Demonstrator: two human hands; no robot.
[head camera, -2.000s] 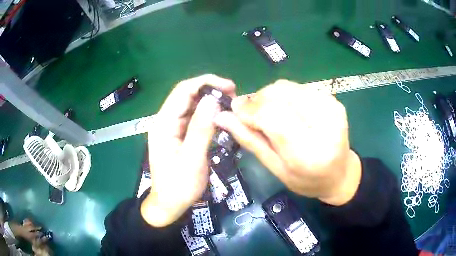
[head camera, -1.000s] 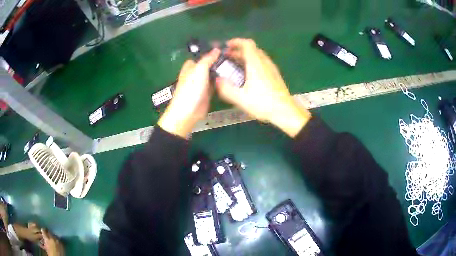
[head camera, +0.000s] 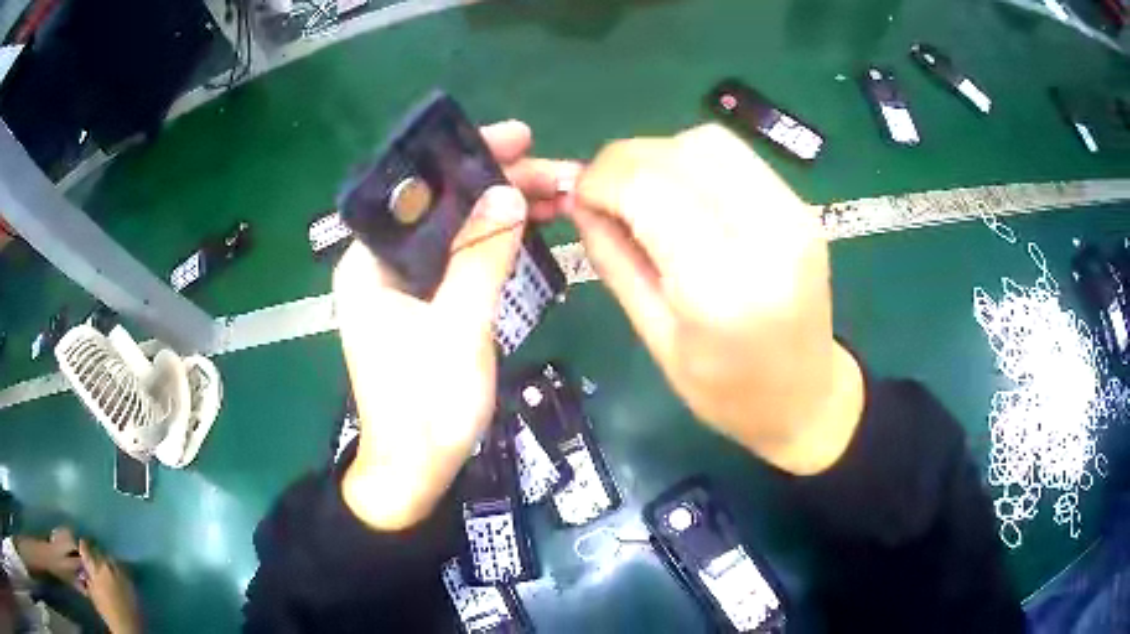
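My left hand (head camera: 428, 372) holds a black phone housing (head camera: 434, 161) up above the bench, tilted, its rounded end to the upper left. A round disc (head camera: 409, 198) sits near that end, and a white keypad area (head camera: 527, 297) shows at the lower end. A thin red wire (head camera: 477, 235) runs beside my left thumb. My right hand (head camera: 706, 273) pinches a tiny pale piece (head camera: 566, 183) at the housing's right side, touching my left fingertips. More black housings (head camera: 573, 452) lie loosely clustered below my hands, some overlapping.
Housings (head camera: 768, 120) lie on the green belt beyond the pale metal strip (head camera: 917, 211). A cream fan (head camera: 136, 396) and grey post (head camera: 105, 248) stand at left. A heap of white loops (head camera: 1047, 396) lies at right. Another person's hands (head camera: 93, 576) show at lower left.
My hands have drawn back from over the belt. The housing is now held up in my left hand, while my right fingers pinch the pale piece. Belt housings have shifted left.
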